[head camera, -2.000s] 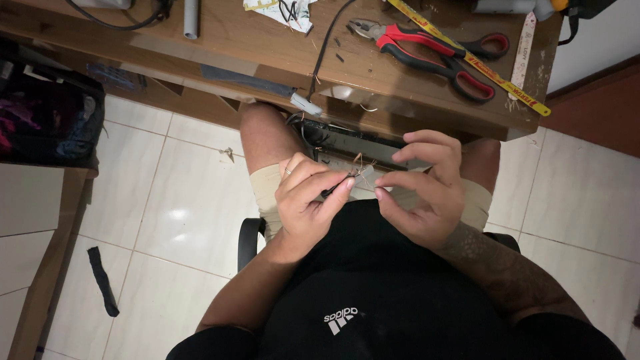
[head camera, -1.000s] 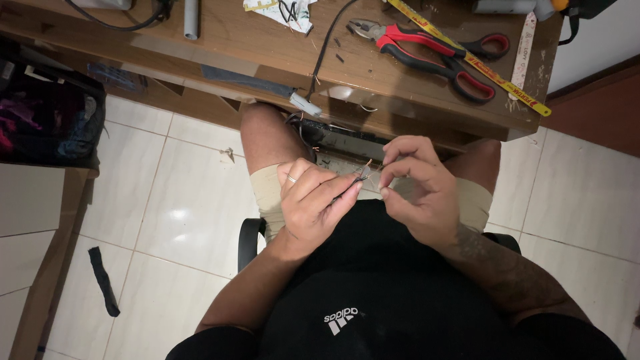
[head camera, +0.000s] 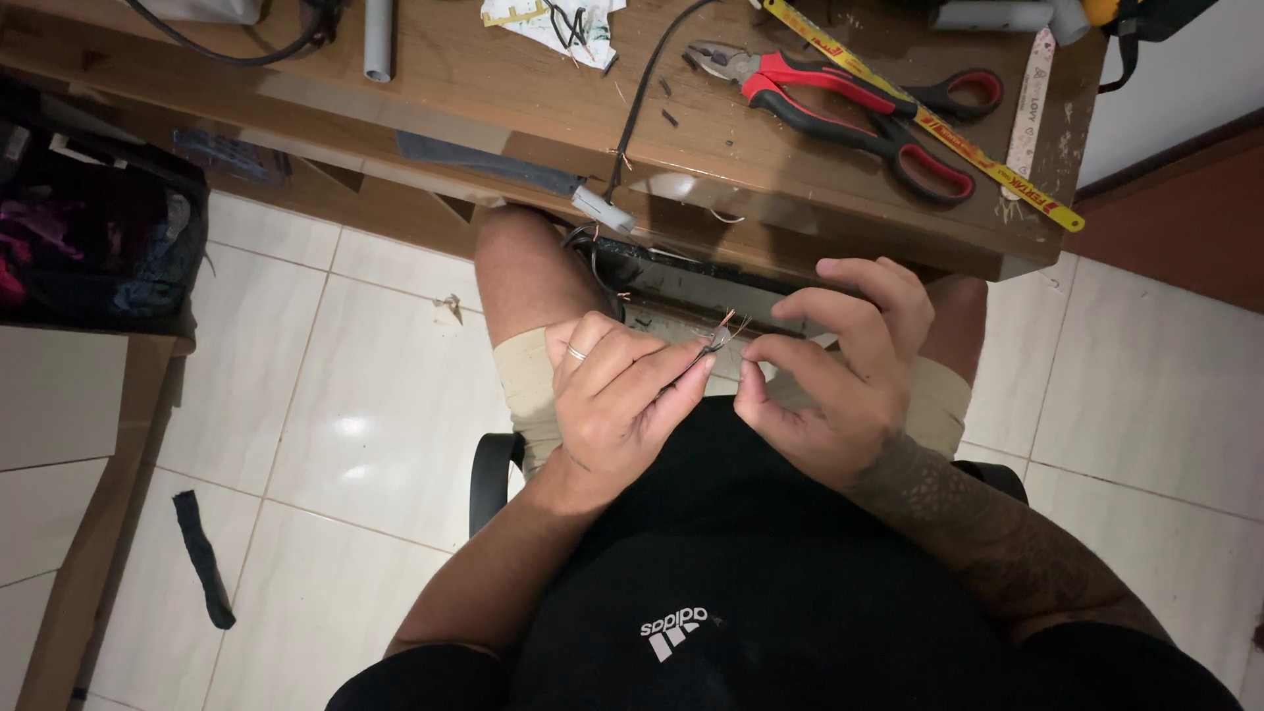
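Note:
Between thumb and forefinger, my left hand (head camera: 627, 395) pinches a dark cable with a stripped end (head camera: 724, 334), where thin copper strands fan out and some whitish material shows. My right hand (head camera: 839, 365) is just right of the strands, thumb and forefinger tips nearly touching and the other fingers raised; whether something fine is between the tips cannot be told. Above the hands, at the desk edge, a black cable (head camera: 637, 109) runs down to a grey plastic tube piece (head camera: 603, 210), with a little copper near it.
On the wooden desk (head camera: 553, 109) lie red-and-black combination pliers (head camera: 780, 84), scissors (head camera: 933, 168) under a yellow hacksaw blade (head camera: 938, 128), a patterned strip (head camera: 1030, 114), a grey tube (head camera: 378, 39) and cable scraps. A black strip (head camera: 202, 558) lies on the tiled floor; an open bag (head camera: 94, 217) stands left.
The copper strands at my left fingertips are more spread and visible than two seconds ago. My right hand's thumb and forefinger have come closer together.

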